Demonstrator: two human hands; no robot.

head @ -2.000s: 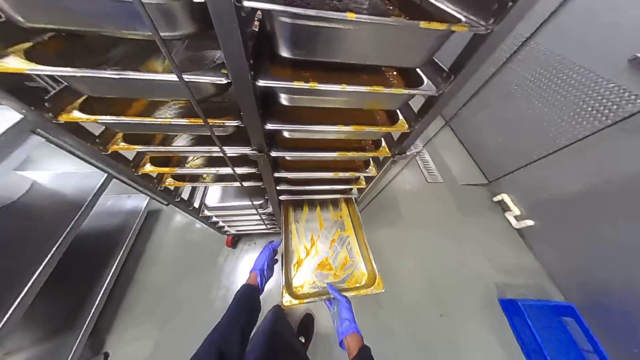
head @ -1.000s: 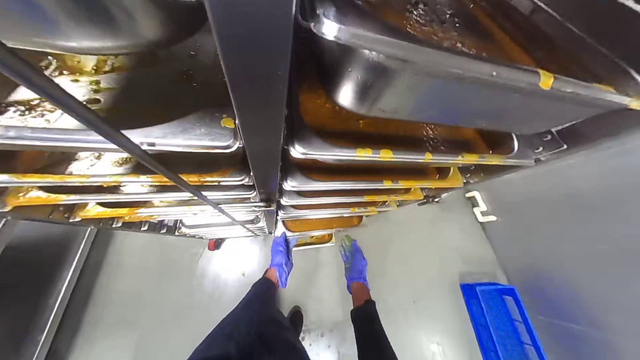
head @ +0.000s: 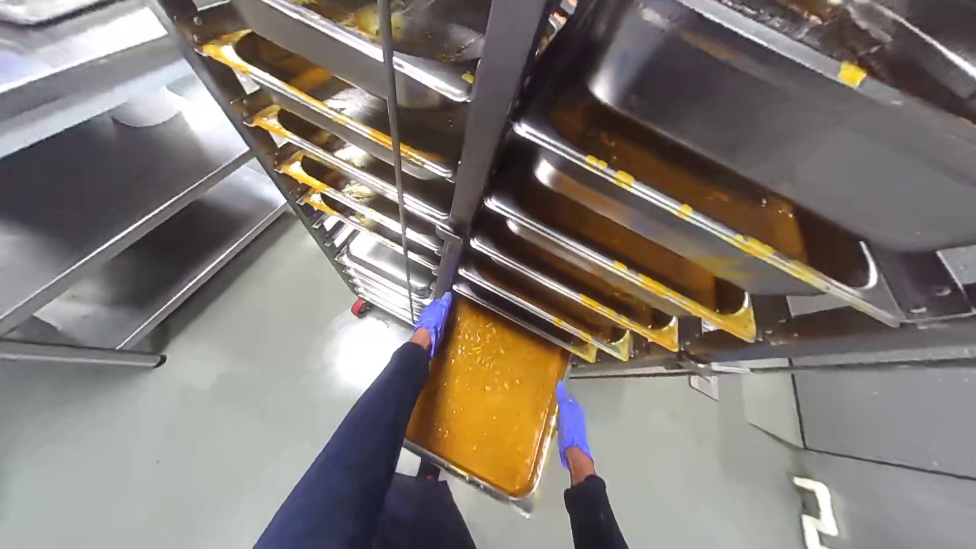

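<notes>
A steel pan filled with orange-brown liquid sticks far out of the low part of a tall metal tray rack. My left hand, in a blue-purple glove, is at the pan's left edge near the rack's middle post; its fingertips are partly hidden. At the pan's right edge is my gloved right hand, upright with its fingers along the rim. Above the pan, more steel pans with orange-brown contents and yellow smears on their rims fill both columns of the rack.
On the left stands a steel table with a lower shelf. A red caster shows under the rack. To the right are a grey metal wall or door panel and a white bent handle. A drain cover lies in the floor behind.
One second ago only a short end of a pan showed low between my hands; now a filled pan extends far out of the rack. The view has turned and shifted.
</notes>
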